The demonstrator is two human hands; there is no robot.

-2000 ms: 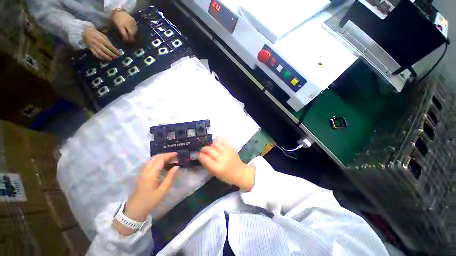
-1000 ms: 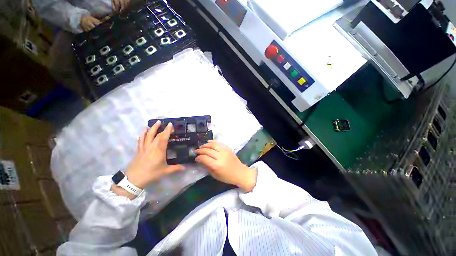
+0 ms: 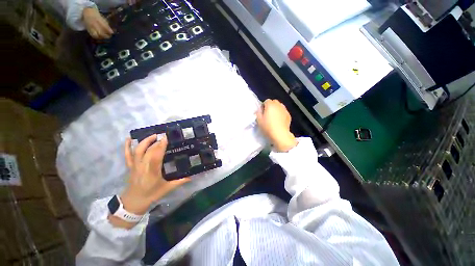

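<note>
The black fixture (image 3: pixel 179 148), a rectangular plate with square pockets and pale lettering, is over the white blister tray (image 3: pixel 104 124). My left hand (image 3: pixel 147 163) grips its left part, fingers across the upper row and thumb at the lower edge. Some pockets look dark and some show pale. My right hand (image 3: pixel 275 123) is away from the fixture, at the white tray's right edge, with its fingers curled. Whether it holds something small cannot be seen.
A benchtop robot (image 3: pixel 333 98) with a red button stands at the upper right. A loose square part (image 3: pixel 363 134) lies on the green mat (image 3: pixel 346 156). Clear blister trays (image 3: pixel 449 169) are stacked at far right. A coworker's hand (image 3: pixel 97 24) is over a black tray (image 3: pixel 151 44). Cartons (image 3: pixel 36 182) stand at left.
My right hand has left the fixture and moved right to the tray's edge. My left hand still holds the fixture, which has shifted slightly left and tilted. The view has shifted a little.
</note>
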